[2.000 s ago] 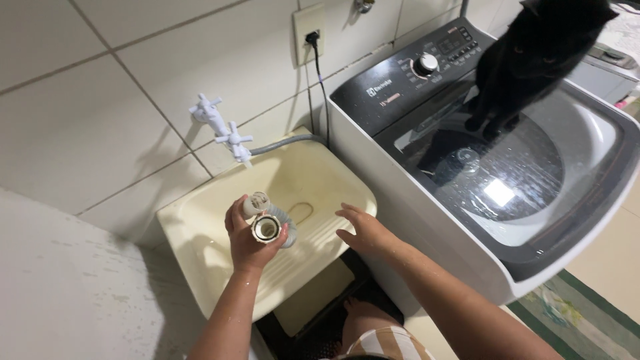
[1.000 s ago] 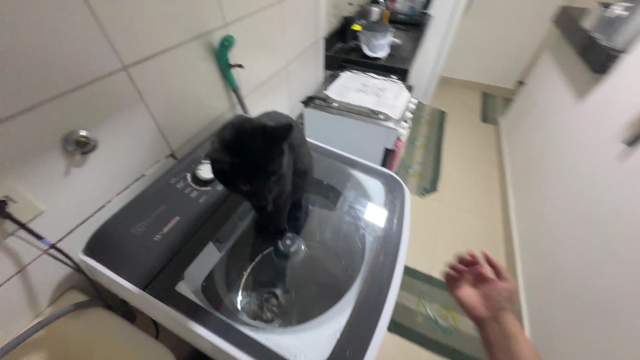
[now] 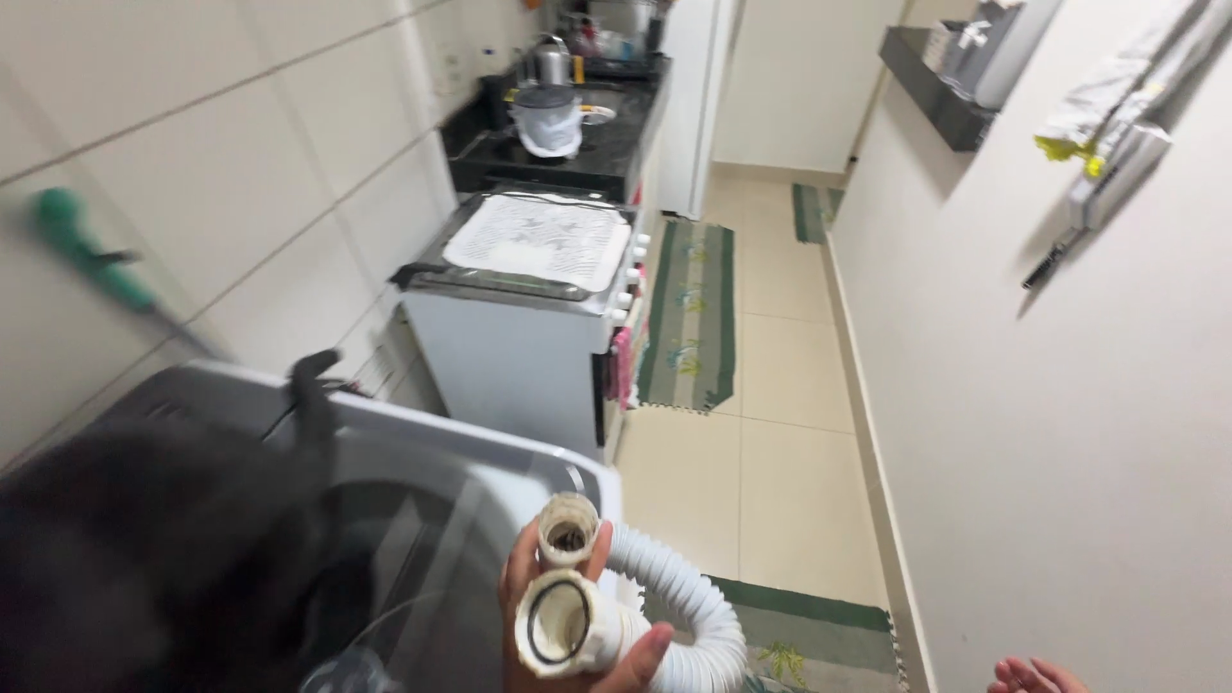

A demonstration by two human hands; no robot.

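My left hand (image 3: 640,657) is closed around both ends of a white corrugated plastic drain hose (image 3: 688,587), beside the washing machine. The hose bends in a loop to the right of the hand. Its larger threaded end, with a dark ring inside, and a smaller end with grime inside both face up toward me. Only the fingers of my right hand (image 3: 1035,677) show at the bottom right edge, apart from the hose; whether it holds anything cannot be seen. A blurred black cat (image 3: 144,558) is on the washing machine (image 3: 539,472) at the left.
Beyond the washing machine stands a stove (image 3: 510,346) with a white cover (image 3: 539,241), then a dark counter (image 3: 616,154) with a kettle. Striped rugs (image 3: 688,318) lie on the tiled floor. A green-handled tool (image 3: 91,255) hangs on the left wall; a shelf (image 3: 938,91) juts from the right wall.
The view has swung from the sink toward the kitchen passage. My left hand, out of view one second ago, shows again with the hose parts. The right hand is now lower, at the frame's edge.
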